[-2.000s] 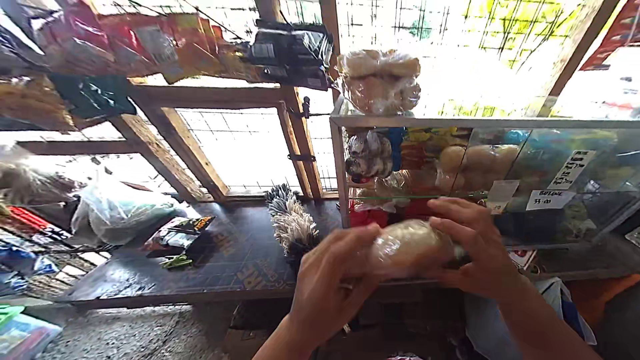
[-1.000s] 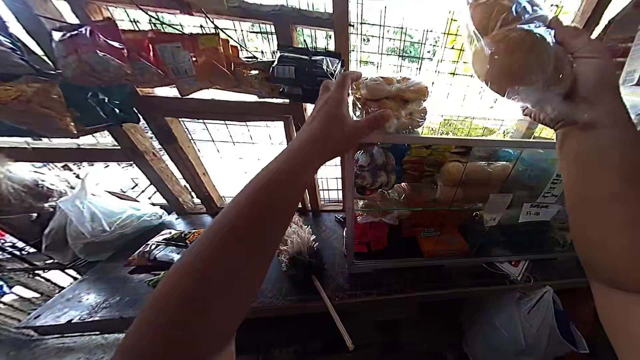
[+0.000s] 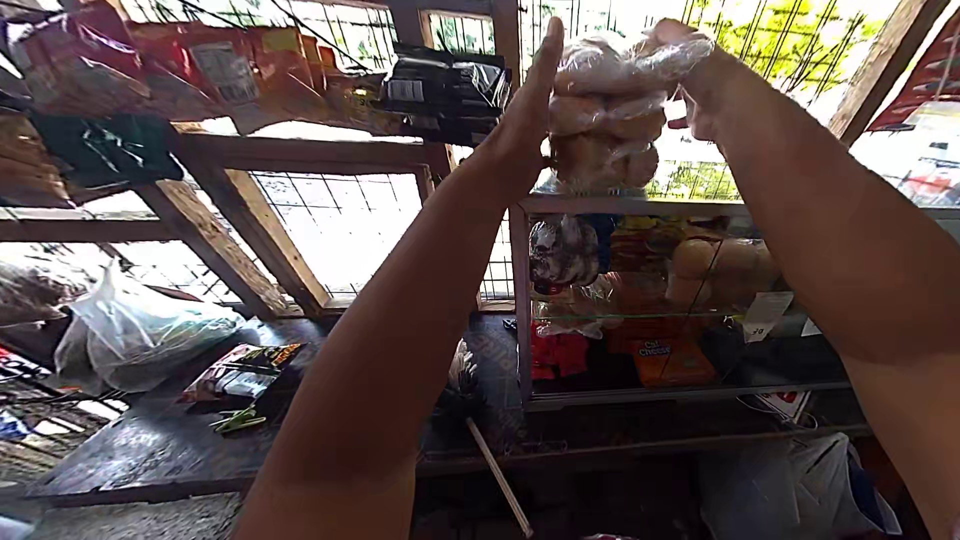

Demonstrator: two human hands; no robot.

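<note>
Clear plastic bags of bread rolls (image 3: 604, 142) form a stack on top of the glass display case (image 3: 637, 202). On the left side of the stack, my left hand (image 3: 525, 112) rests with its palm against it and its fingers pointing up. My right hand (image 3: 686, 75) is at the upper right of the stack, by the gathered plastic of the top bag (image 3: 600, 64); its fingers are partly hidden, so its grip is not plain. Behind the glass are more bagged breads (image 3: 720, 262) and coloured packets.
Snack packets (image 3: 225, 75) hang at the upper left before a wooden frame with wire mesh. On the dark counter (image 3: 150, 442) lie a white plastic bag (image 3: 142, 330), a snack packet (image 3: 244, 371) and a feather duster (image 3: 487, 450). Another plastic bag (image 3: 802, 480) is below the case.
The bag of bread that my right hand held up at the right a second ago is now on the stack. My right hand has moved left with it, and my left hand is now against the stack's side.
</note>
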